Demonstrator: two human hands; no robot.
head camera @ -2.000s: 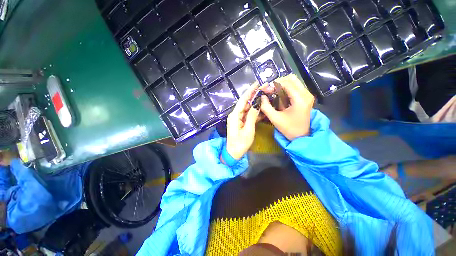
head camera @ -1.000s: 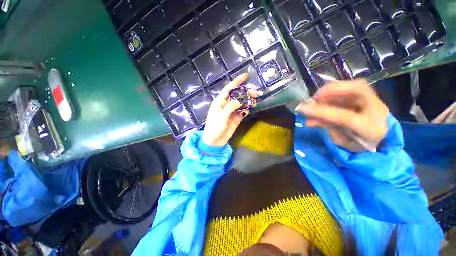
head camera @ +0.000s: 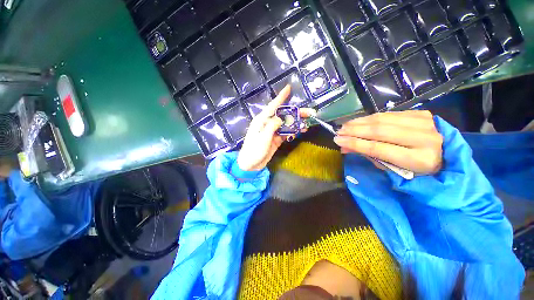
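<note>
My left hand (head camera: 263, 136) holds a small dark square housing (head camera: 288, 119) with a lighter centre between its fingertips, just off the front edge of a black tray (head camera: 225, 79). My right hand (head camera: 391, 140) grips a slim silver tool (head camera: 323, 123), likely tweezers or a trimming knife. Its narrow tip points left and reaches the right side of the housing; whether it touches is too small to tell. The tool's pale rear end sticks out below the palm. Another small square part (head camera: 317, 81) lies in the tray pocket nearest the hands, and one more (head camera: 157, 45) at the tray's left edge.
A second black pocket tray (head camera: 421, 53) lies to the right on the green bench (head camera: 117, 117). A white object with a red patch (head camera: 71, 106) and a boxed device (head camera: 50, 146) are at left. A person in a blue smock (head camera: 44, 220) is beside a wheel (head camera: 146, 211) at lower left.
Both hands were together at the part two seconds ago. My right hand then moved away right, blurred, and now holds the tool with its tip at the housing. My left hand keeps the housing.
</note>
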